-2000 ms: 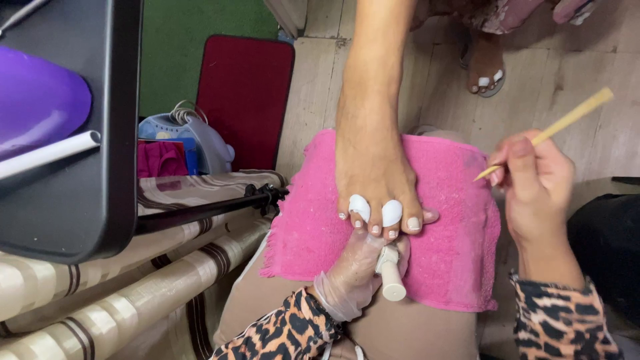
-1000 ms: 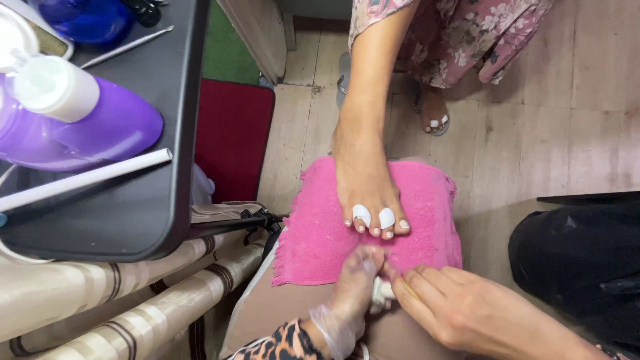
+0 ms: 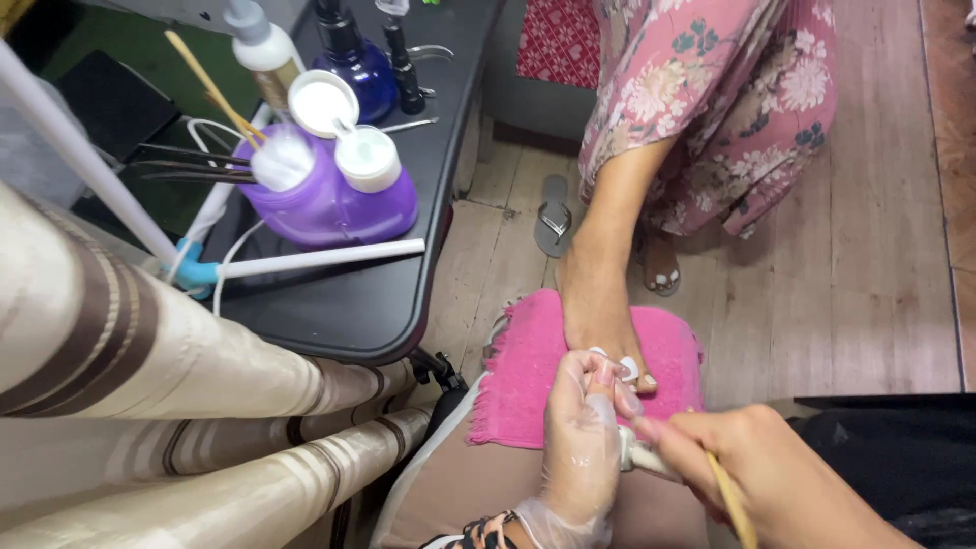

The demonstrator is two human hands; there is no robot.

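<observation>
Beside the toes of another person's foot is my left hand, in a clear glove, its fingers curled. The foot rests on a pink towel over my lap, with white separators between toes. A small polish bottle sits against the palm side of my left hand, apparently held there. Fingers of my right hand are at the bottle's white cap; the same hand holds a thin wooden stick that slants down. Whether the cap is seated on the bottle cannot be told.
A black table at upper left bears a purple container, an open white jar, bottles and a white tube. Striped curtains hang on the left. A grey flip-flop lies on the floor by the other foot.
Two seconds ago my right hand was away to the right of the towel with the stick raised; now it is at the bottle cap beside my left hand. The view has shifted, showing more of the table.
</observation>
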